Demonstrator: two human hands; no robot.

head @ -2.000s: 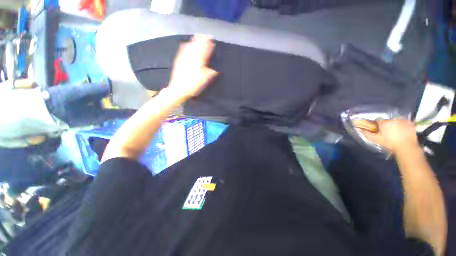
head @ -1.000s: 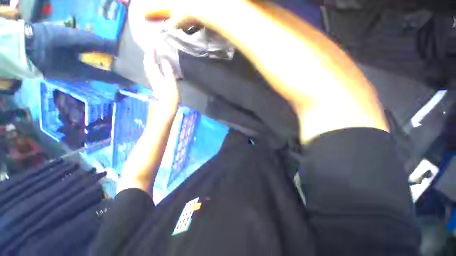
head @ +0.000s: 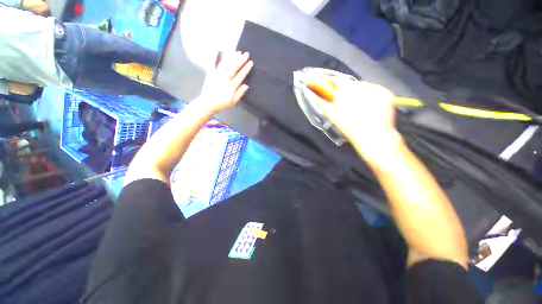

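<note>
A black garment (head: 279, 53) lies over the light-grey padded pressing board (head: 205, 29). My right hand (head: 356, 107) grips the orange-brown handle of the silvery steam iron (head: 315, 110), which rests on the garment. A yellow line runs off to the right from it. My left hand (head: 227, 80) is at the garment's left edge, fingers apart. Whether its fingertips pinch the cloth is not clear.
Blue crates (head: 89, 127) stand on the floor at left, one with dark cloth. Dark folded garments (head: 53, 237) are at lower left. A person in jeans (head: 89, 56) is at upper left. Dark cloth (head: 463, 65) lies at upper right, the white iron rest (head: 498, 243) at right.
The iron in my right hand has moved from the board's left end rightward onto the middle of the garment. My left hand has moved slightly right, onto the garment's edge. The view has shifted.
</note>
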